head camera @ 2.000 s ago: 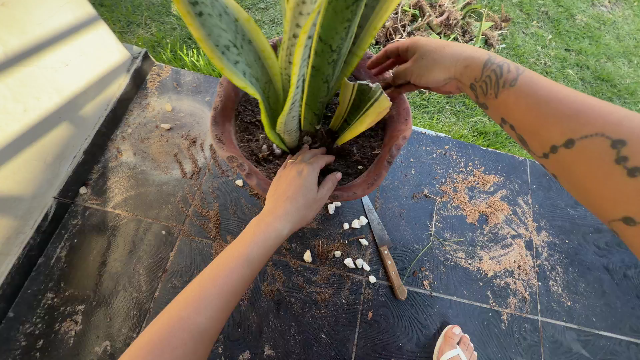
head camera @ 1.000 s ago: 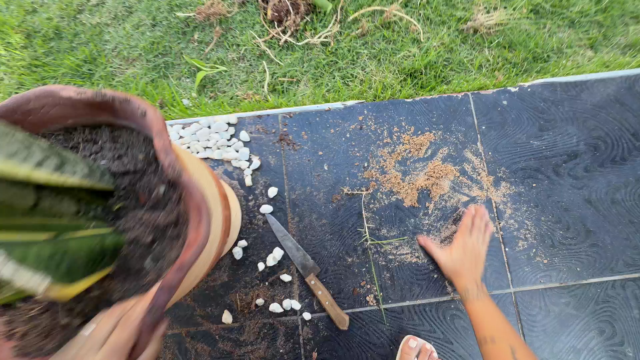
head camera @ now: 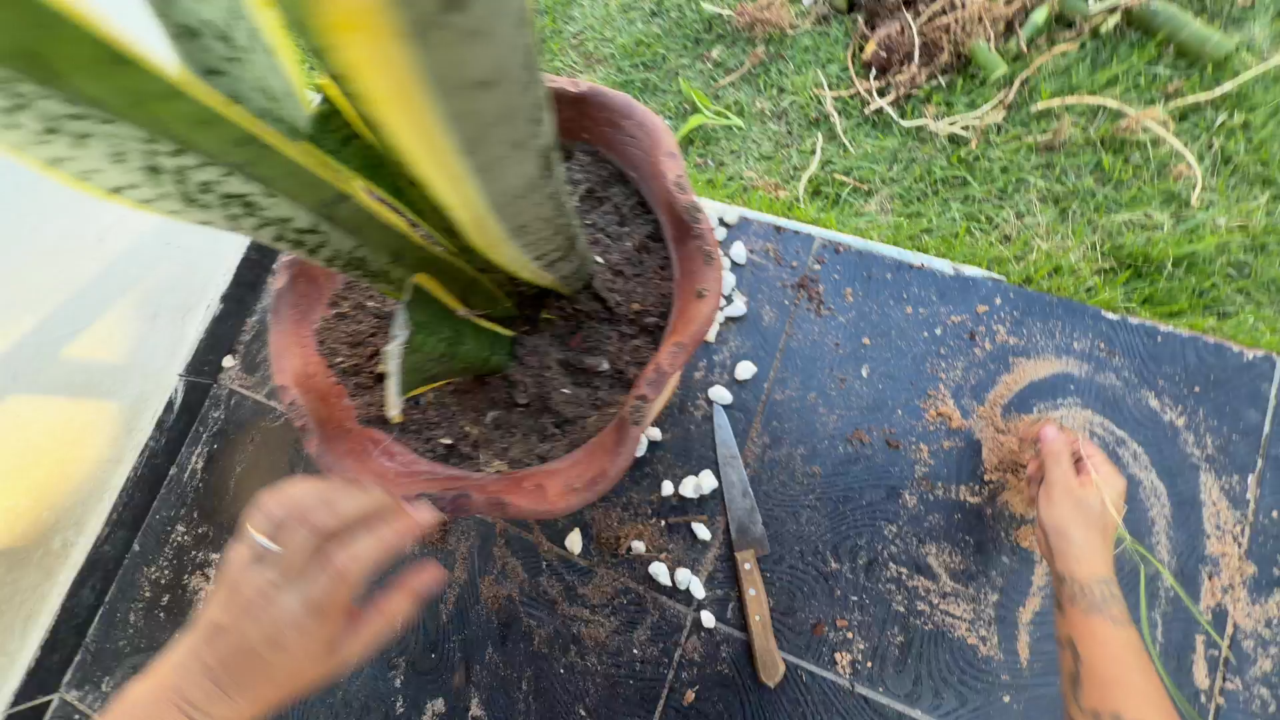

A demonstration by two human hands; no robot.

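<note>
A terracotta-coloured pot [head camera: 690, 240] with a wavy rim holds dark soil and a snake plant [head camera: 450, 170] with yellow-edged leaves. My left hand [head camera: 310, 590], blurred and wearing a ring, is at the pot's near rim with its fingers apart and nothing held. On the right, my right hand [head camera: 1080, 490] is closed on a thin green stem [head camera: 1165, 570] that trails down beside the wrist. The hand is over brown grit [head camera: 1010, 440] on the dark tiles. Between pot and right hand lies a knife [head camera: 748, 540] with a wooden handle, blade pointing away.
White pebbles [head camera: 690, 485] lie scattered beside the pot and knife, with more along its right side. Dark tiles [head camera: 850, 340] end at a pale edge by grass [head camera: 1000, 210], where a root clump [head camera: 910, 45] lies. A pale wall [head camera: 90, 400] stands at left.
The loose green stem lay on the tiles a second ago; it is now in my right hand, which was open then. The grit now shows curved swept streaks. The view has shifted.
</note>
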